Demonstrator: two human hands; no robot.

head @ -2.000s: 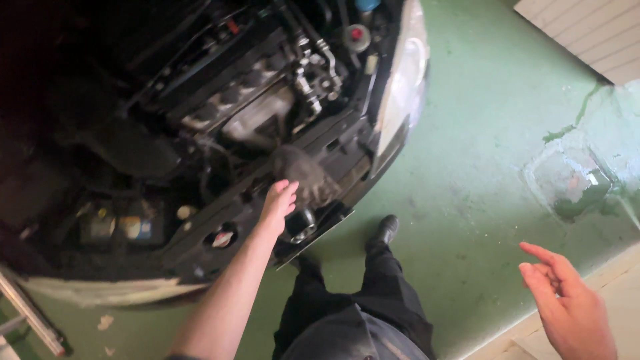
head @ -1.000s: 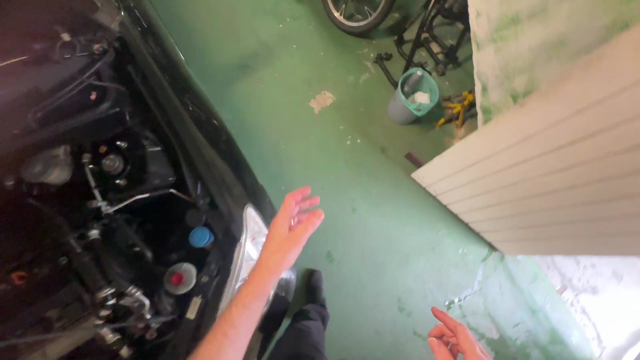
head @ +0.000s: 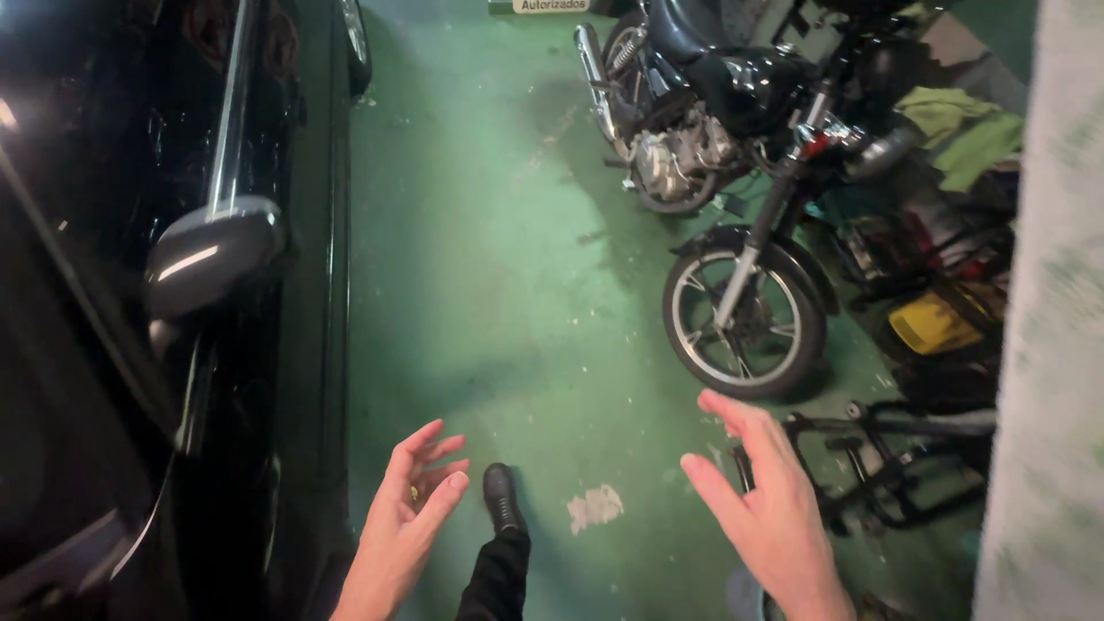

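My left hand (head: 412, 509) is raised over the green floor (head: 483, 285), fingers apart and holding nothing, with a ring on one finger. To its left runs the side of a black car (head: 310, 388) with its side mirror (head: 216, 254). My right hand (head: 768, 509), likewise holding nothing, has its fingers spread. Just beyond its fingertips, in the view, stands the front wheel (head: 743, 323) of a black motorcycle (head: 746, 86). A dark metal frame (head: 906, 466) lies on the floor to the right of that hand.
One black shoe (head: 502, 496) is on the floor between my hands, near a pale worn patch (head: 595, 509). A pale wall edge (head: 1048, 345) bounds the right. Beside it are a green cloth (head: 966, 134) and a yellow object (head: 944, 319). A sign with writing (head: 552, 5) is at the top.
The view has swung from the open engine bay to the car's side and the motorcycle. My left hand was over the front of the engine bay two seconds ago; both hands are now over the floor.
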